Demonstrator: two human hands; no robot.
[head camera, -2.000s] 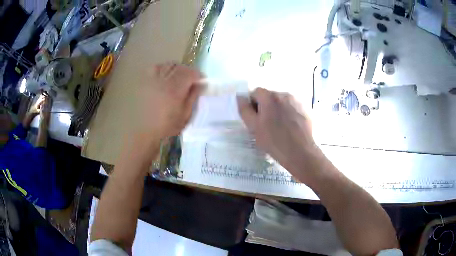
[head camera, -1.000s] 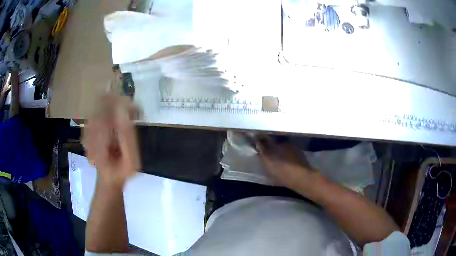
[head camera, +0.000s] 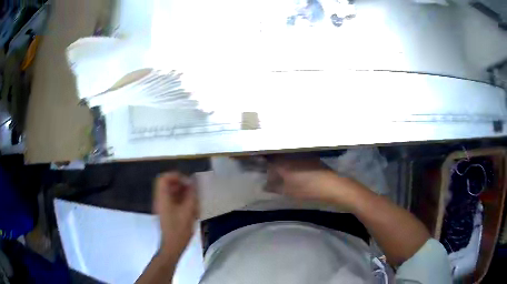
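White fabric layers (head camera: 228, 188) lie on my lap, just below the table edge. My right hand (head camera: 300, 180) is at these layers with its fingers closed on the cloth; its fingertips are in shadow and blurred. My left hand (head camera: 177, 199) is beside the left end of the layers, blurred, with its fingers curled; whether it pinches cloth cannot be told. A fanned stack of white pieces (head camera: 161, 91) lies on the left part of the white table (head camera: 333, 130).
A small brown square (head camera: 250, 120) sits on the ruler scale. A brown cardboard sheet (head camera: 58, 105) is at the left. A basket (head camera: 439, 205) with dark cloth and white cord stands lower right. A white panel (head camera: 111, 236) is lower left. Small metal machine parts (head camera: 314, 11) show at the top.
The piece held between both hands two seconds ago is no longer between them. My right hand went down to the lap layers. My left hand has moved right, towards them. The view has shifted.
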